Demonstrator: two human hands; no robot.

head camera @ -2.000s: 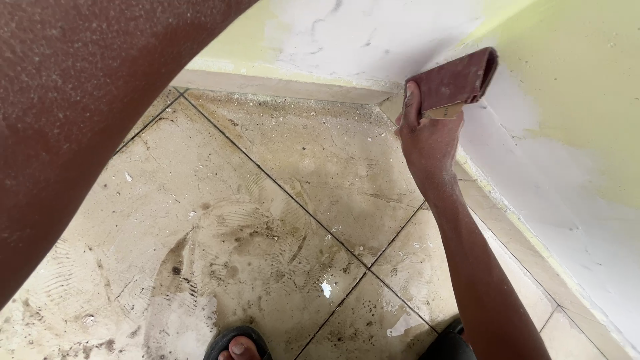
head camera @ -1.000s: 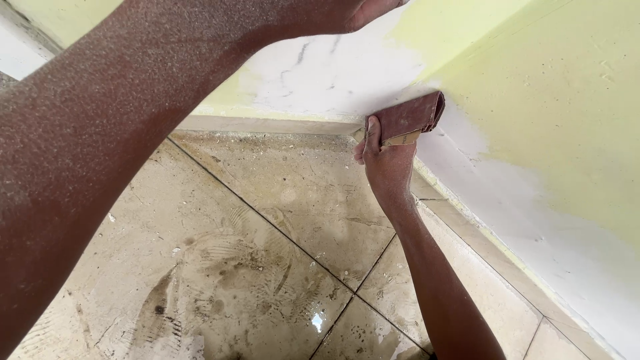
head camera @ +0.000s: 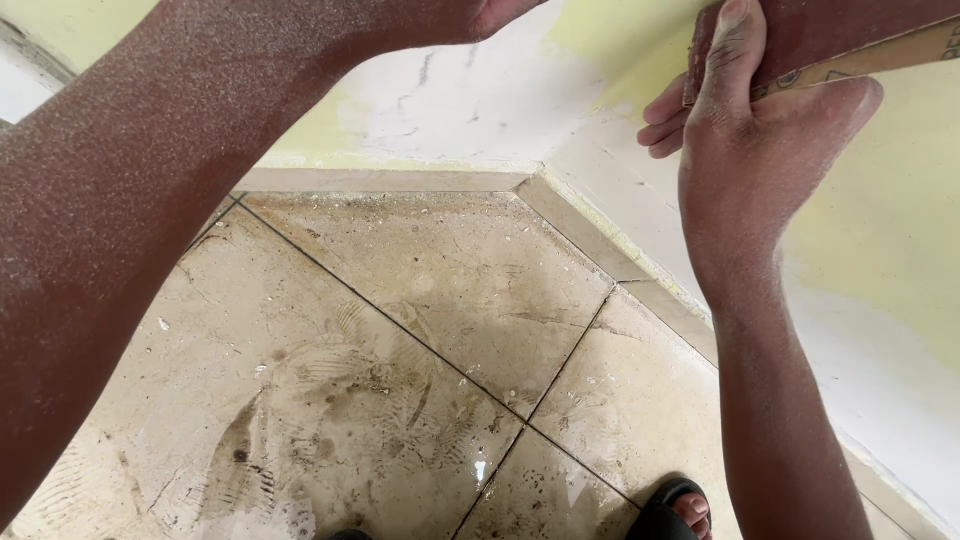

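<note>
In the head view my right hand, dusted with pale powder, grips a folded sheet of reddish-brown sandpaper at the upper right, thumb on top and fingers behind. The sheet's tan backing bears printing, and it is beside the right wall, where white filler patches meet yellow-green paint. Only the base of my left hand shows at the top edge, near the far wall; its fingers are out of frame, so what it holds or touches is hidden. My dusty left forearm crosses the left side.
Tile skirting runs along both walls and meets at the corner. Beige floor tiles carry dirt, footprints and white flecks. A foot in a black sandal stands at the bottom right, and another dark sandal tip shows at the bottom edge.
My right hand with the sandpaper has moved from low by the wall corner to higher along the right wall. The base of my left hand has come into view since the earliest frame.
</note>
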